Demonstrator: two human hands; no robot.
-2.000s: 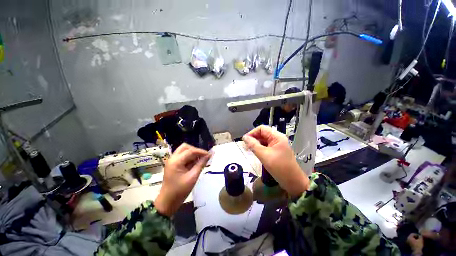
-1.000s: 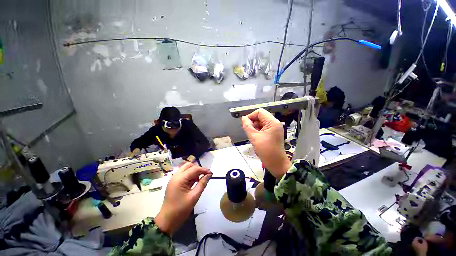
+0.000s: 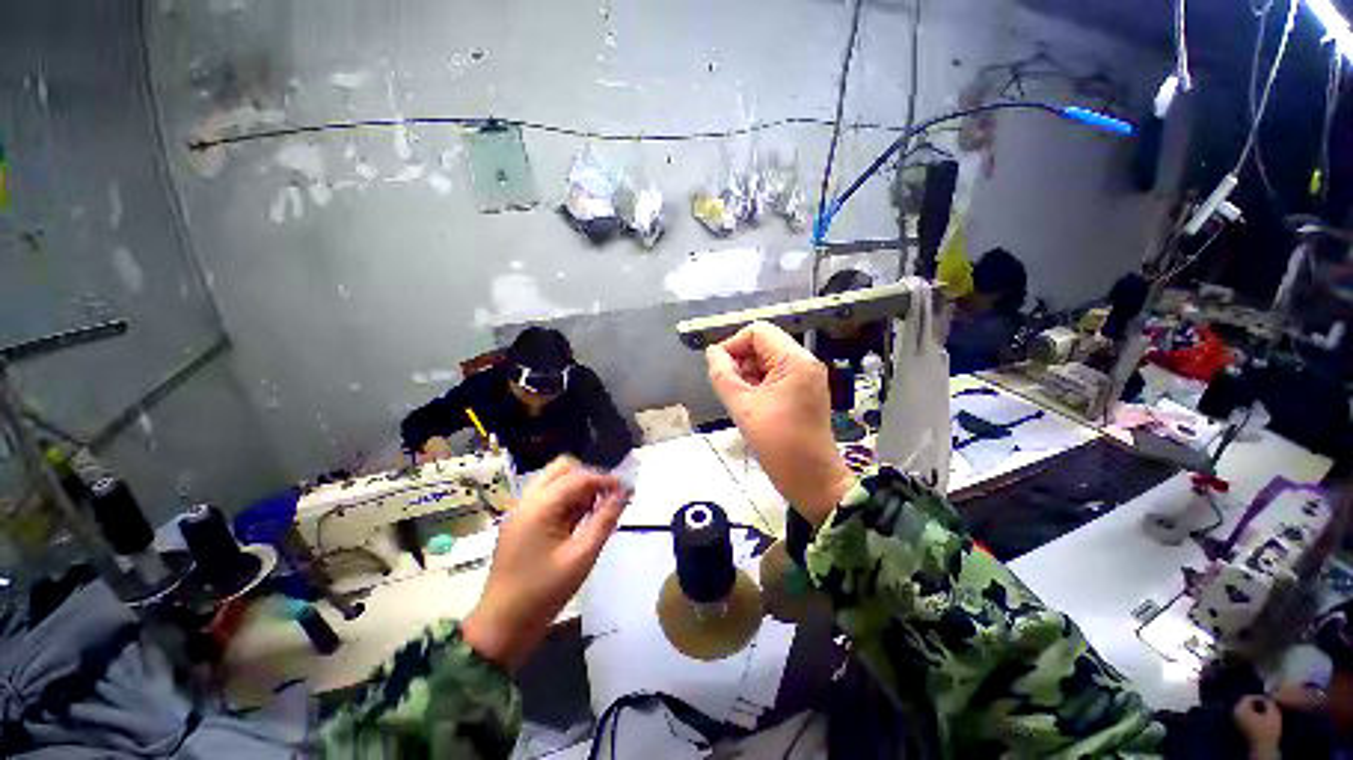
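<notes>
My left hand point(image 3: 557, 538) is raised left of a black thread cone point(image 3: 702, 552) on a tan holder, thumb and fingertips pinched together. My right hand point(image 3: 772, 389) is raised higher, just under the free end of the pale thread stand arm point(image 3: 801, 315), also in a pinch. The pose fits a fine sewing thread held between the fingertips, but the strand is too thin to make out. A second cone holder point(image 3: 794, 582) is partly hidden by my right sleeve.
White panels with black strips point(image 3: 653, 609) lie below the cones. A cream sewing machine point(image 3: 408, 512) and a seated person point(image 3: 527, 401) are ahead left. Grey garment pieces point(image 3: 104, 676) are heaped far left. A white machine point(image 3: 1261, 572) stands at the right, with a person's hand near it.
My hands were close together at similar height; my right hand has moved up to the stand arm's end. My left hand dipped, then rose slightly. Both stayed pinched.
</notes>
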